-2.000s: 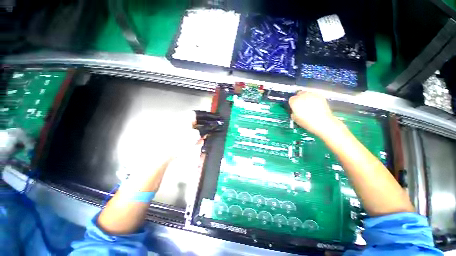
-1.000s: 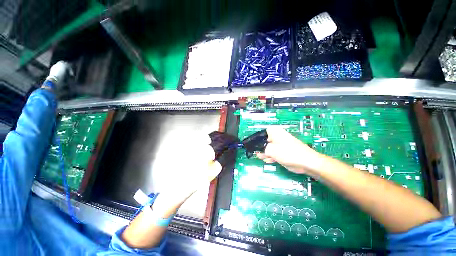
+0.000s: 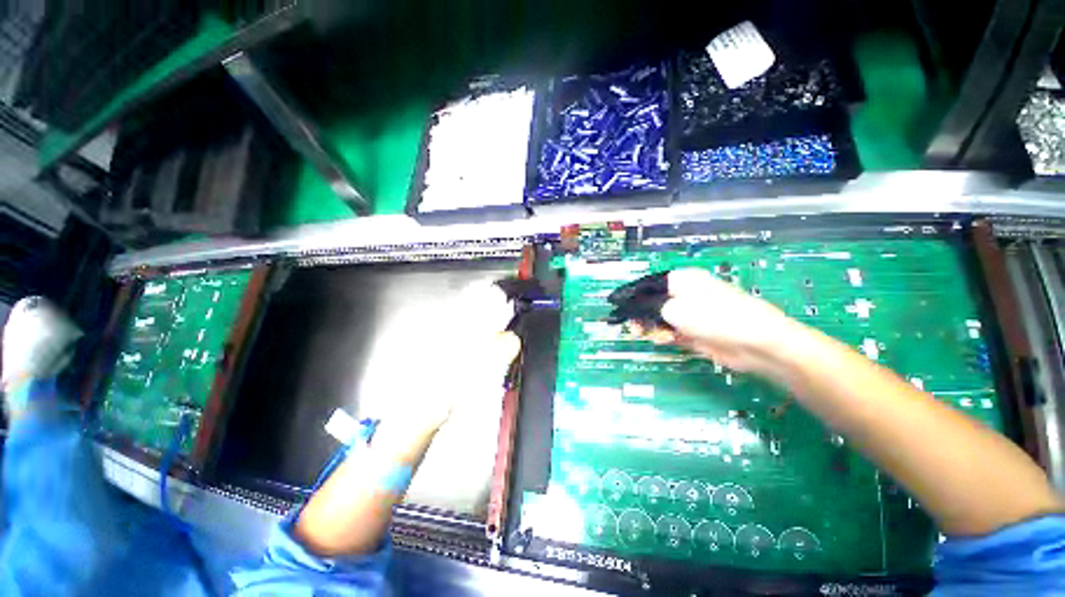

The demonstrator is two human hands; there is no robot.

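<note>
A large green printed circuit board (image 3: pixel 759 455) lies in its dark carrier frame (image 3: pixel 534 397) on the line. My left hand (image 3: pixel 450 350), overexposed, is over the frame's reddish-brown side bar, its black-covered fingertips near the board's left edge. A small bluish bit shows at these fingertips; I cannot tell if it is held. My right hand (image 3: pixel 724 321) is over the upper left part of the board, its black-covered fingertips close together and pointing left. Whether it holds a component is hidden. The hands are apart.
Bins of white components (image 3: pixel 479 152), blue capacitors (image 3: pixel 601 134) and small bright blue components (image 3: pixel 759 159) stand behind the board. Another board (image 3: pixel 175 350) lies at the left. A neighbour's white-gloved hand (image 3: pixel 37 338) is at the left edge. Silvery conveyor rails (image 3: pixel 397 251) run along the line.
My right hand has moved right and slightly up, away from my left hand, which has risen slightly. The neighbour's gloved hand has come down from the shelf side to the left edge.
</note>
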